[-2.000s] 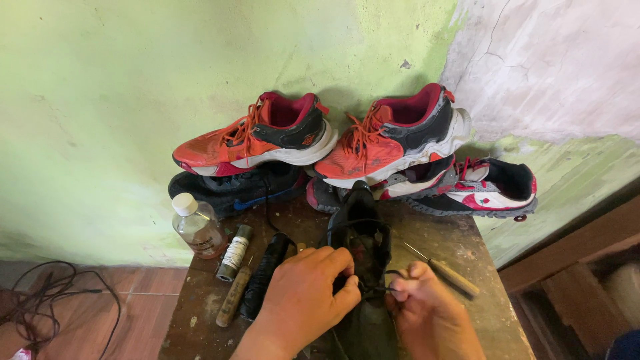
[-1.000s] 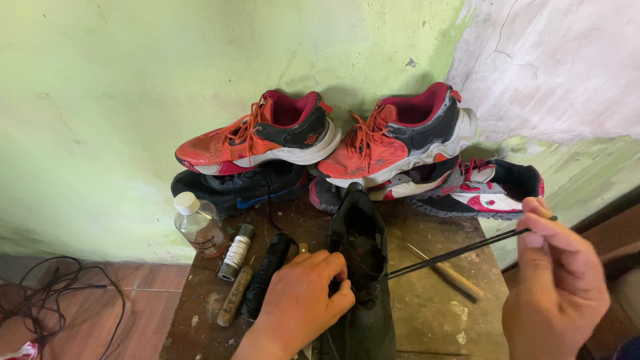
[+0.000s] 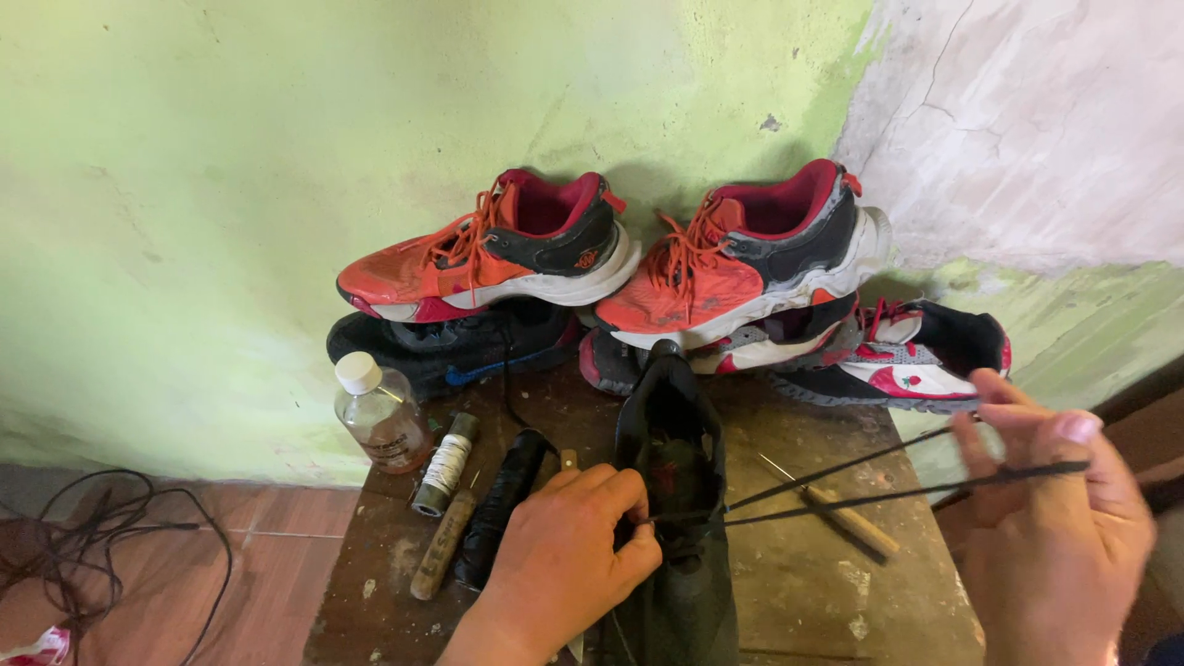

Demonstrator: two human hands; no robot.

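A black shoe (image 3: 686, 573) stands on the worn wooden table, its opening toward the wall. My left hand (image 3: 578, 546) rests at the shoe's left side, thumb and fingertips pinching a dark strand near the lace area. Out to the right, my right hand (image 3: 1064, 518) holds a black shoelace (image 3: 860, 499), whose two strands run taut back to the shoe. Beneath the strands lies a wood-handled awl (image 3: 851, 525). Left of my left hand are a spool of black thread (image 3: 504, 509), a second wooden-handled tool (image 3: 444, 546) and a spool of white thread (image 3: 444, 472).
A clear bottle with a white cap (image 3: 379, 416) stands at the table's left edge. Orange sneakers (image 3: 481, 259) sit on top of dark shoes (image 3: 435, 347) along the wall. A red and white sneaker (image 3: 925, 365) is at the back right. Black cable (image 3: 102, 546) lies on the floor tiles.
My right hand has moved from beside the shoe out to the right, drawing the black lace into long strands. My left hand has stayed at the shoe.
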